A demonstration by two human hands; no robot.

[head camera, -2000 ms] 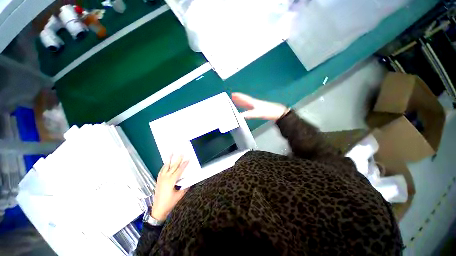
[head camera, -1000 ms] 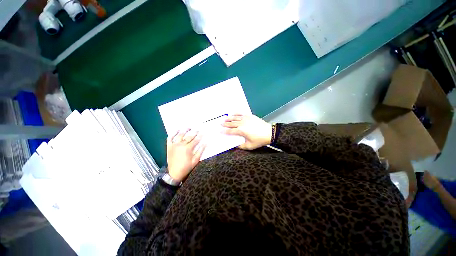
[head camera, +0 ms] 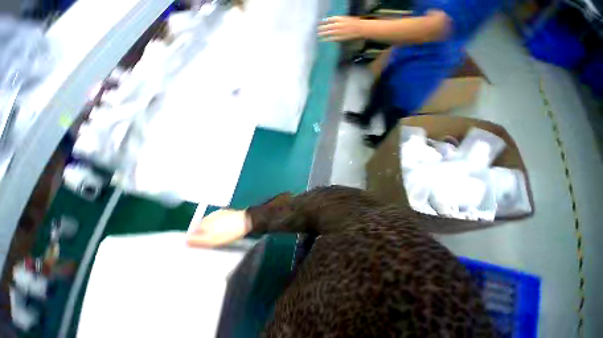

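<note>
A white carton [head camera: 155, 284] glares at the lower left in the head view, cut off by the bottom edge, with a shaded side facing right. My right hand [head camera: 221, 228] is at its upper right corner, holding the edge; the fingers are blurred. My left hand is not in view. Other white cartons [head camera: 198, 138] form a glaring mass along the green-topped bench [head camera: 271, 155], just beyond my right hand.
White bagged pieces [head camera: 456, 181] fill an open brown cardboard box [head camera: 516, 142] on the floor at right. A person in blue [head camera: 423, 72] stands beyond the bench edge, one hand over the cartons. A blue crate [head camera: 525, 297] is at lower right. White cameras [head camera: 82, 179] lie at left.
The view has swung towards the carton row and floor boxes. My left hand has left the picture; my right hand has moved to the carton's far corner. The person in blue shows much more.
</note>
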